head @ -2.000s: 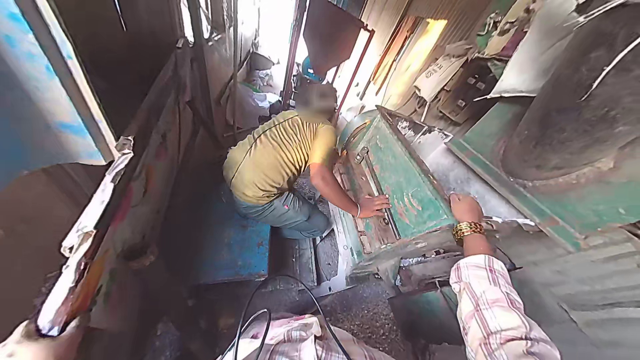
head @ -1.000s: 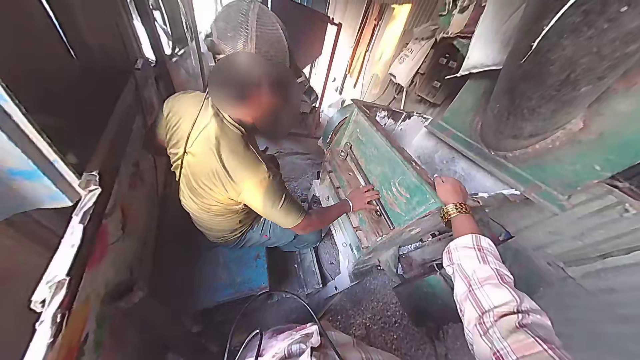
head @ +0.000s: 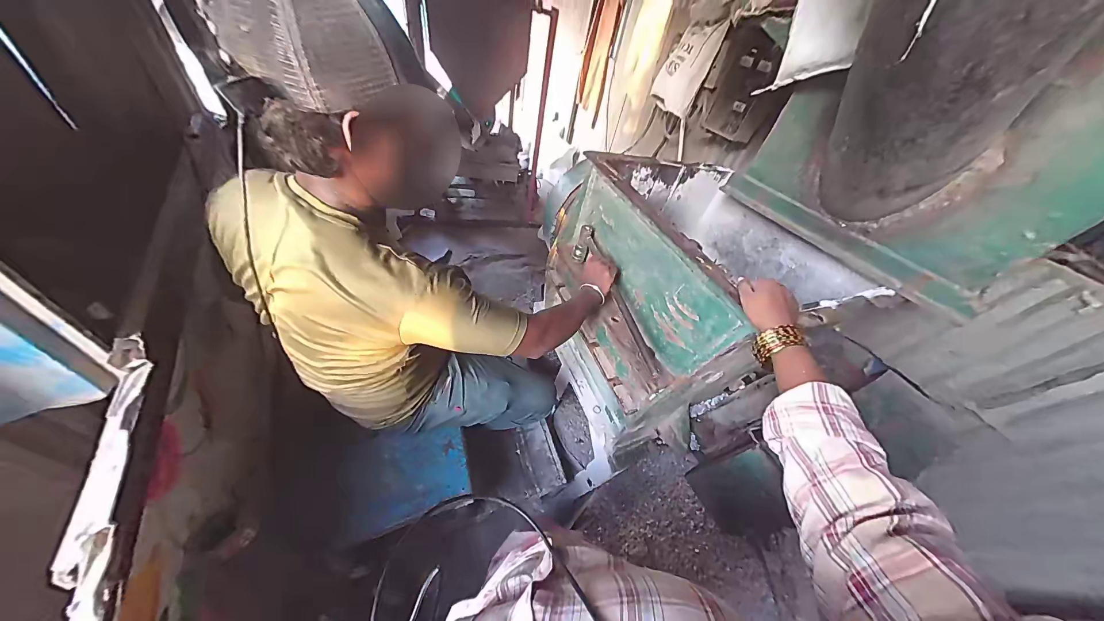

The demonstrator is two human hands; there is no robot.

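Observation:
My right hand [head: 768,304], below a plaid sleeve and with gold bangles [head: 779,343] at the wrist, is closed over the near upper corner of a worn green box-like machine housing [head: 664,285]. Its open top shows a pale, dusty inner wall [head: 759,241]. My left hand is out of view. On the housing's left side a co-worker's hand [head: 599,274] lies at a long bar [head: 634,332], just below a small metal fitting [head: 584,244].
A person in a yellow shirt [head: 345,293] and cap leans in at the left, beside a blue panel [head: 405,474]. A larger green metal part [head: 966,224] rises at the right. Gritty material [head: 655,517] covers the floor below. A black cable [head: 517,504] loops near my lap.
The co-worker has straightened and come nearer, and their hand has moved up along the bar. My right hand stays on the housing's corner. My left hand, at the lower left edge two seconds ago, has left view.

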